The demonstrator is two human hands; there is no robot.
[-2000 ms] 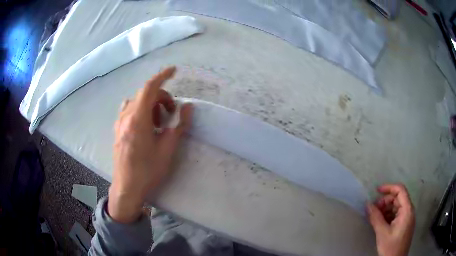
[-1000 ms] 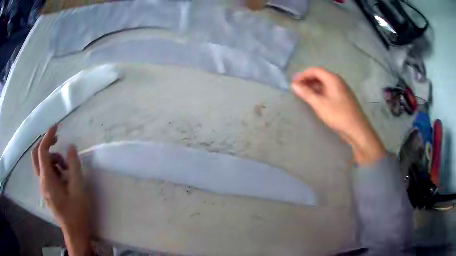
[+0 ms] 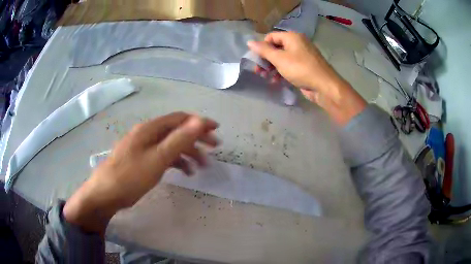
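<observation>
A pale grey-lilac curved collar piece [image 3: 242, 183] lies flat before me, its left part hidden behind my left hand. My left hand [image 3: 160, 149] is above it, blurred, fingers apart and holding nothing. My right hand [image 3: 289, 62] pinches the right end of another grey-lilac curved strip [image 3: 170, 67] at the far side and lifts it, so the strip curls up and shows a whiter face. That strip's left part lies flat by the larger grey fabric panel [image 3: 139, 38].
A whiter, shiny curved strip [image 3: 67, 118] lies at the left edge. A brown paper pattern [image 3: 155, 10] is at the back. At right are a black iron [image 3: 405, 41], red-and-black snips [image 3: 410, 116], a blue pad [image 3: 436, 144] and a red-handled tool [image 3: 449, 165].
My right hand has moved left and picked up the far strip's end. My left hand has moved right, over the near piece. More of the paper pattern shows at the back.
</observation>
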